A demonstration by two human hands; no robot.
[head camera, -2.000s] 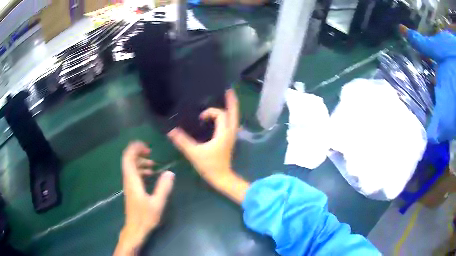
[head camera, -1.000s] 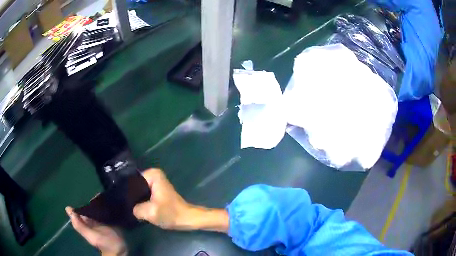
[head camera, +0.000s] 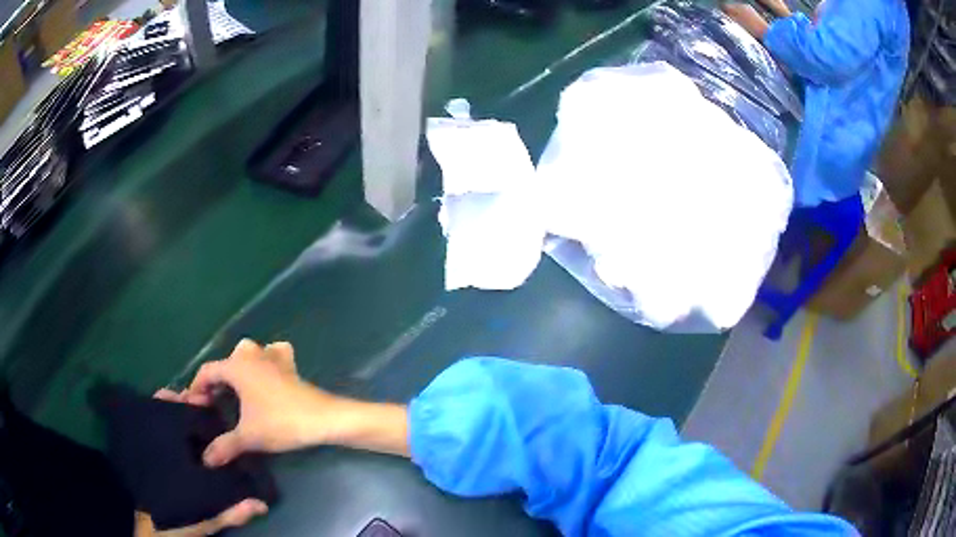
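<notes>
A matte black box piece (head camera: 157, 451) is in my hands at the lower left. My right hand (head camera: 262, 409) is on its right side, fingers and thumb curled around a dark part near its upper edge. My left hand (head camera: 210, 521) is under its lower edge, mostly hidden, with fingertips showing at the bottom. A larger black mass (head camera: 47, 488) lies to the left, cut off by the picture edge; its shape is unclear. An open black box (head camera: 299, 147) lies on the green surface behind, partly hidden by the post.
A pale metal post (head camera: 393, 115) stands ahead. White paper (head camera: 487, 210) and a white-filled plastic bag (head camera: 666, 199) lie to its right. A person in a blue smock (head camera: 849, 94) is beside shiny bags (head camera: 723, 63). A dark slab's corner (head camera: 377, 528) shows at the bottom edge.
The view has shifted, moving the post and white bag left in the picture. My hands and the black piece are now further lower left. The long black part seen behind them before is no longer visible there.
</notes>
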